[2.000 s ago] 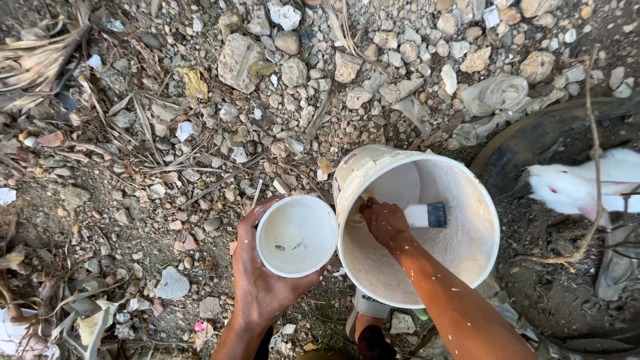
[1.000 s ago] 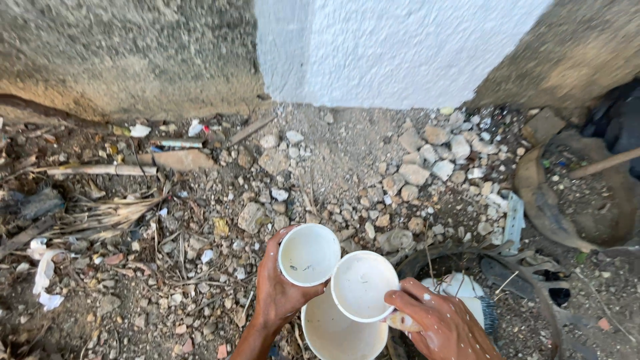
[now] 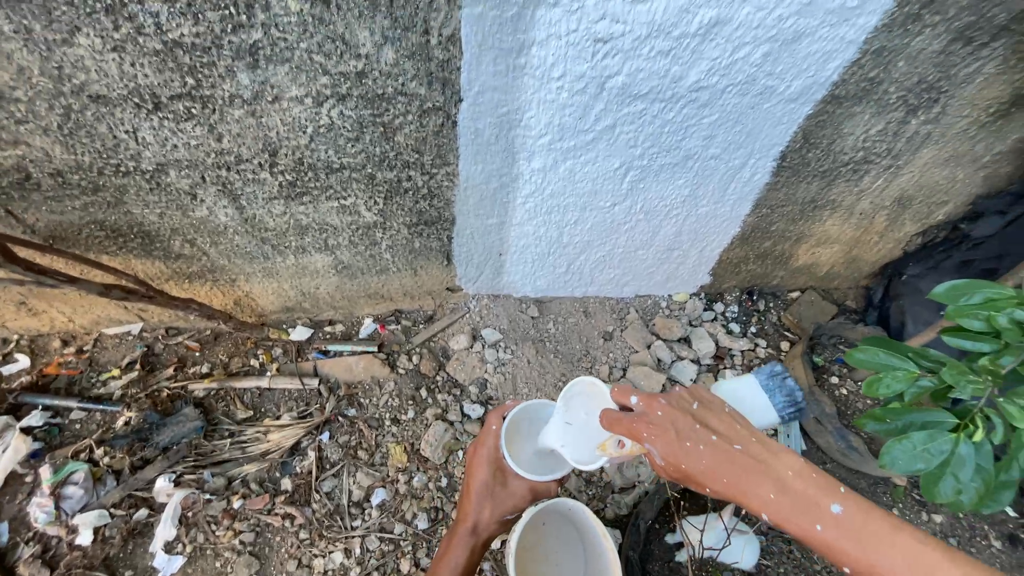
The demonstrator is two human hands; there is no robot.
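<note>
My left hand is wrapped around a white plastic cup. Over its rim my right hand, speckled with white paint, tilts a second white cup, and white paint runs from it into the first. The right hand also holds a paintbrush; its bristles, dark and whitish, point right beyond the hand, and the handle end shows near the tilted cup. Just below the cups stands a white bucket, partly cut off by the bottom edge of the view.
Ahead rises a rough wall with a white-painted section. Stones, sticks and litter cover the ground. A white animal lies low at right, near a leafy green plant and a dark sheet.
My right hand was inside the bucket, then came up with a cup beside the left one. Now that cup is tipped and paint is pouring. The view has swung up to the wall.
</note>
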